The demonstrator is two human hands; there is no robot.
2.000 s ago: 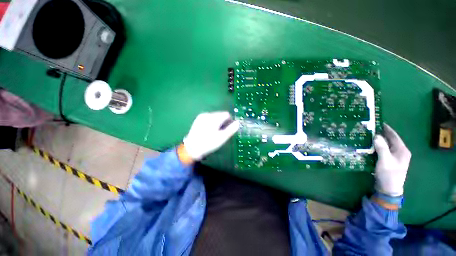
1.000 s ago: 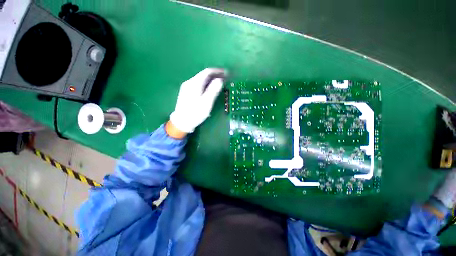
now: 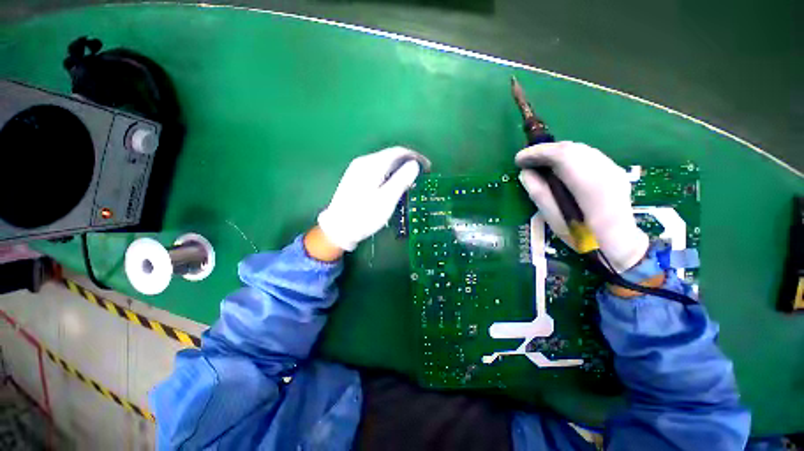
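Observation:
A large green circuit board point(image 3: 476, 299) lies flat, solder side up, with wide white tracks. My left hand point(image 3: 366, 201), white-gloved, is at its upper left corner with thumb and fingers pinched together. A faint strand of solder wire point(image 3: 372, 249) shows just below that hand and seems to run into it; the fingertip contact is too small to see. My right hand point(image 3: 586, 198), white-gloved, grips a black and yellow soldering iron point(image 3: 538, 132) above the board's upper right. The iron's brown tip points up and away, beyond the far edge of the board. My right forearm covers the board's right part.
A white-flanged solder spool point(image 3: 187, 257) stands left of the board. A grey fume extractor point(image 3: 115, 172) with a lit red light is at the far left. A black iron stand point(image 3: 796, 255) is cut off at the right edge. The bench edge curves across the top.
My right hand has come in from the lower right, now holding the soldering iron over the board. The board appears lower in view. My left hand has moved slightly right, to the board's corner.

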